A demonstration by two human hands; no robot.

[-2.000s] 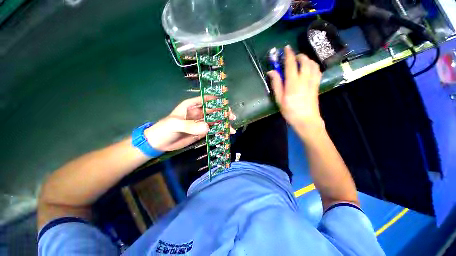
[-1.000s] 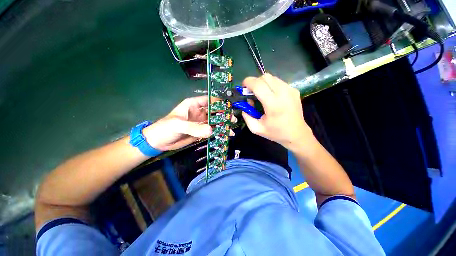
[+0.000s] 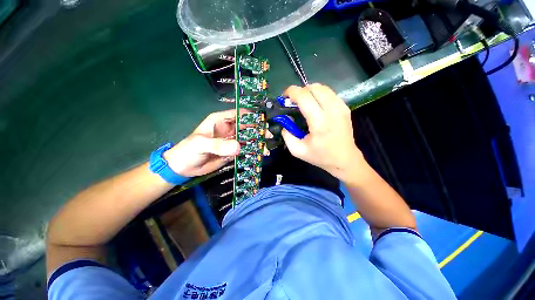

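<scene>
The long green PCB panel [image 3: 251, 133] stands edge-up at the bench's front edge, its lower end at my blue shirt. Thin coppery springs stick out from its left side. My left hand [image 3: 206, 145] grips the panel around its middle, thumb on the near side and some fingers behind it. My right hand [image 3: 322, 128] holds the blue-handled cutters [image 3: 288, 124]. Their dark jaws are at the panel's right side, by the upper-middle boards. Whether the jaws touch a lead cannot be told.
A clear plastic funnel [image 3: 252, 20] hangs above a solder spool [image 3: 216, 55]. Silver tweezers [image 3: 293, 58] lie right of it. A black tray of silvery bits [image 3: 376, 38] stands farther right, near black cables [image 3: 484, 26]. A blue bin edge shows at the top.
My right hand has picked up the blue cutters from the mat and brought them left to the panel. The panel has turned slightly. My left hand keeps its grip.
</scene>
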